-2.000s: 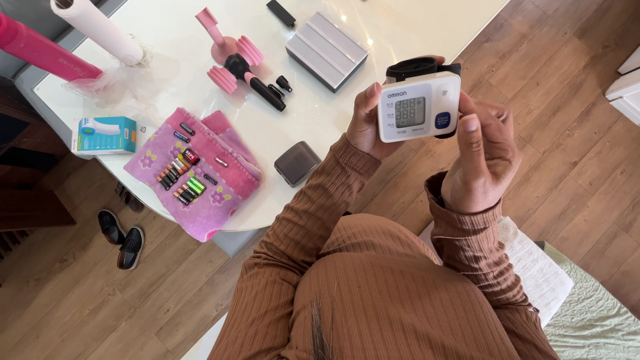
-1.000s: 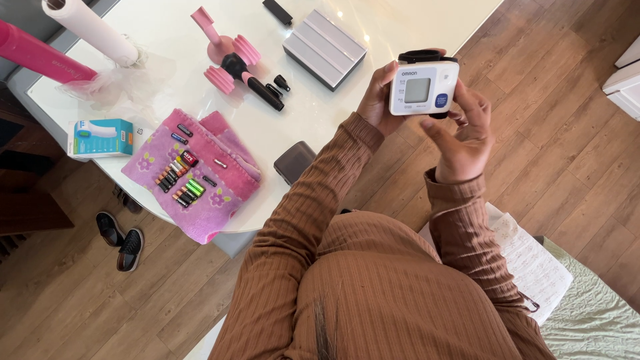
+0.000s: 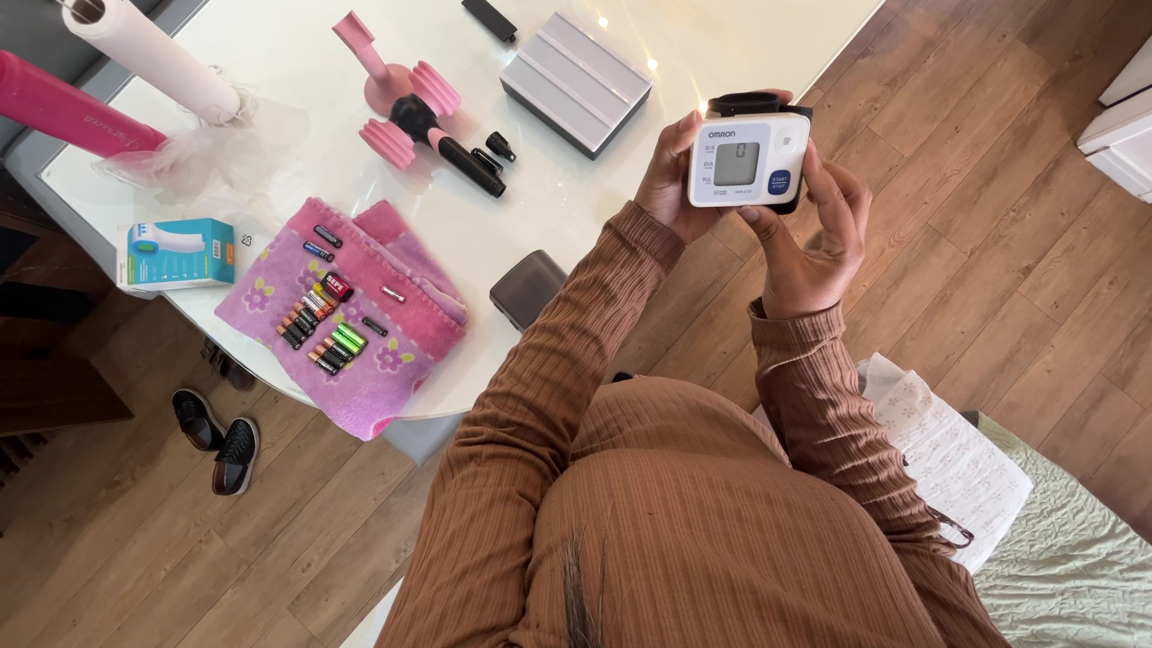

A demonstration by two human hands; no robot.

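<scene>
An Omron wrist blood pressure monitor [image 3: 737,166], white with a black cuff behind it, is held up beyond the table's right side, its screen facing me. My left hand [image 3: 670,180] grips its left side and lower edge. At its right side is my right hand [image 3: 814,238], fingers against the right edge and thumb near the lower edge. The screen shows a single digit near its top. Several loose batteries [image 3: 310,310] lie in groups on a folded pink and purple floral cloth [image 3: 387,396] on the white table [image 3: 450,238].
Left of the monitor are a dark square case [image 3: 528,288], a silver-grey box [image 3: 578,81], a pink and black device [image 3: 436,144] and a black strip [image 3: 490,20]. Further left stand a blue and white carton [image 3: 175,255], a white roll [image 3: 153,58] and a pink bottle [image 3: 72,103]. Shoes [image 3: 236,454] lie on the floor.
The monitor's screen went from full of segments to looking blank, and now shows one digit. My right thumb has moved down from in front of the fingers to near the monitor's lower edge.
</scene>
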